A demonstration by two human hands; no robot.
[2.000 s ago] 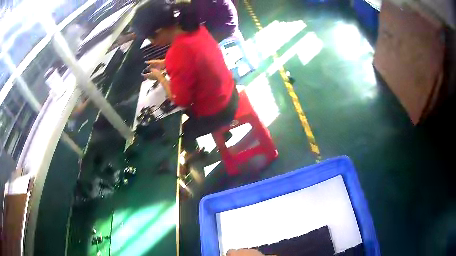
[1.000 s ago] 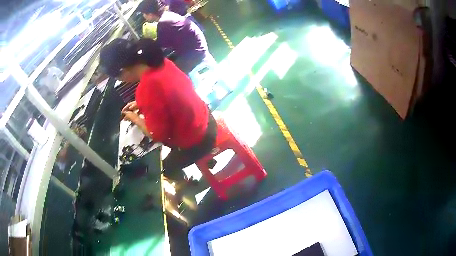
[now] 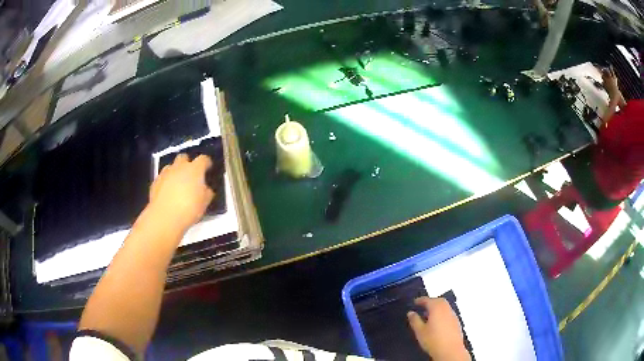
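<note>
A loaded layer board (image 3: pixel 78 269) lies on a stack at the left of the bench, covered in dark rows of black housings (image 3: pixel 106 169) on white liner. My left hand (image 3: pixel 182 185) rests on a dark group of parts at the board's right side, fingers curled; its grip cannot be told. A blue tote (image 3: pixel 431 259) stands at the lower right with a white sheet (image 3: pixel 494 303) and dark rows of parts (image 3: pixel 385 310) in it. My right hand (image 3: pixel 439 328) is on the dark parts in the tote, fingers bent; whether it holds one is unclear.
A pale yellow bottle (image 3: pixel 294 149) stands upright on the green bench, with a loose black piece (image 3: pixel 342 194) near it. Small dark components (image 3: pixel 353 76) lie farther back. A person in red (image 3: pixel 624 151) sits at the right by a red stool (image 3: pixel 558 233).
The view has swung left from the seated workers and floor to the bench with the board stack. My left hand has come into view. The tote's left part now shows dark rows.
</note>
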